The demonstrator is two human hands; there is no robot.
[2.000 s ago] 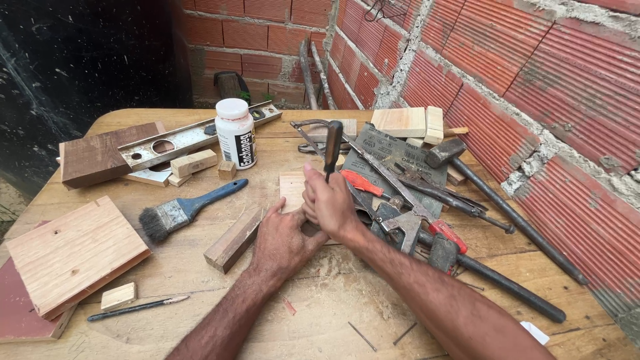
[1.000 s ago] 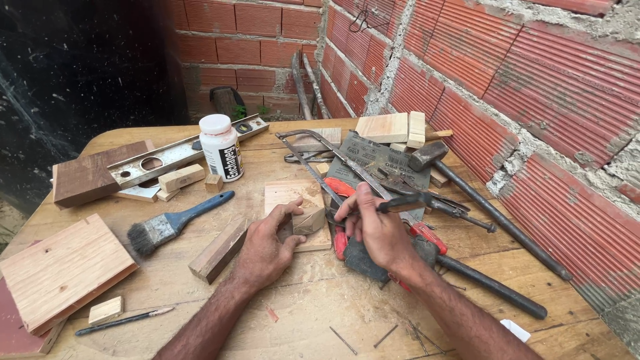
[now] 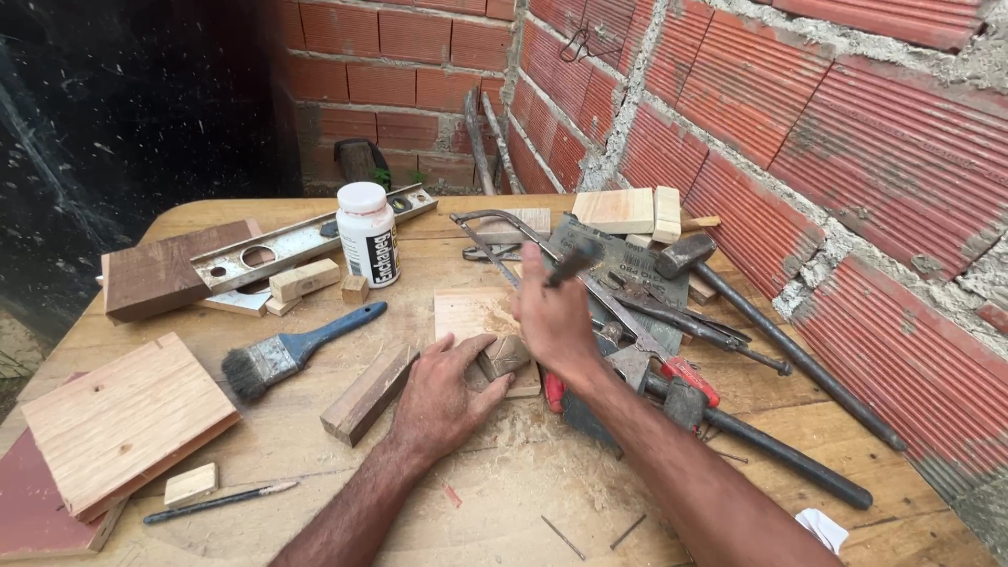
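Observation:
My left hand holds a small wooden block between thumb and fingers, on top of a flat light wooden board. My right hand is raised just right of the block, closed around a dark-handled tool whose working end is hidden or blurred. A longer wooden strip lies left of my left hand. Right of the board, a hacksaw lies over a sheet of sandpaper, with pliers beside it.
A brick wall borders the right side. Hammers lie at right. A white glue bottle, a metal spirit level, a paintbrush, a wooden panel, a pencil and nails lie about the wooden table.
The right hand, gripping the tool upright over the block two seconds ago, moved to the right and is now back near the block with a tool raised. The block remains in the left hand.

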